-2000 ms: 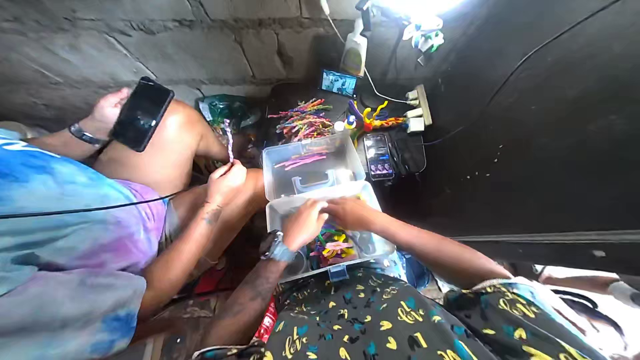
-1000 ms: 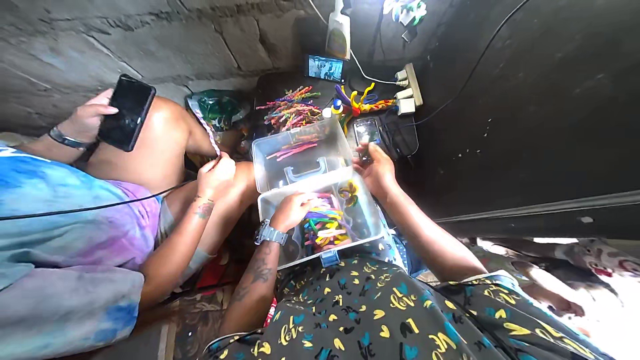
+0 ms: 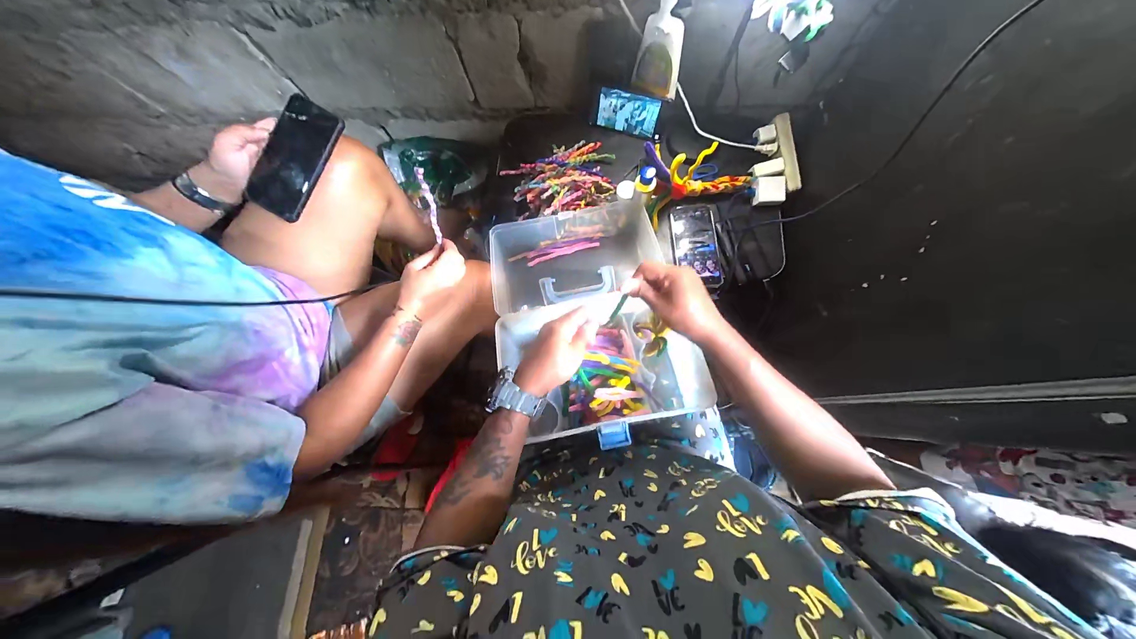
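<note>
A clear plastic case [image 3: 692,390] with its lid [image 3: 524,238] raised rests at my lap. Inside lie several short fuzzy stems [image 3: 612,382], in yellow, green, pink and other colours, that look like pipe cleaners. My left hand [image 3: 557,351], with a watch on the wrist, is over the case's left side, its fingers near a short green stem [image 3: 619,306]. My right hand [image 3: 673,297] pinches the upper end of that green stem over the case's back edge. Whether my left fingers also grip it cannot be told. Pink stems [image 3: 564,251] lie in the lid.
A person sits at the left, holding a phone [image 3: 295,158] and a twisted pale stem [image 3: 429,204]. Behind the lid are a pile of twisted colourful stems [image 3: 568,177], a yellow and orange bundle [image 3: 701,182], phones [image 3: 697,240], a white bottle [image 3: 659,49] and a power strip [image 3: 784,151].
My right hand has moved from beside the phone to over the case's back edge, where a green stem now shows in its fingers. My left hand has lifted from among the stems.
</note>
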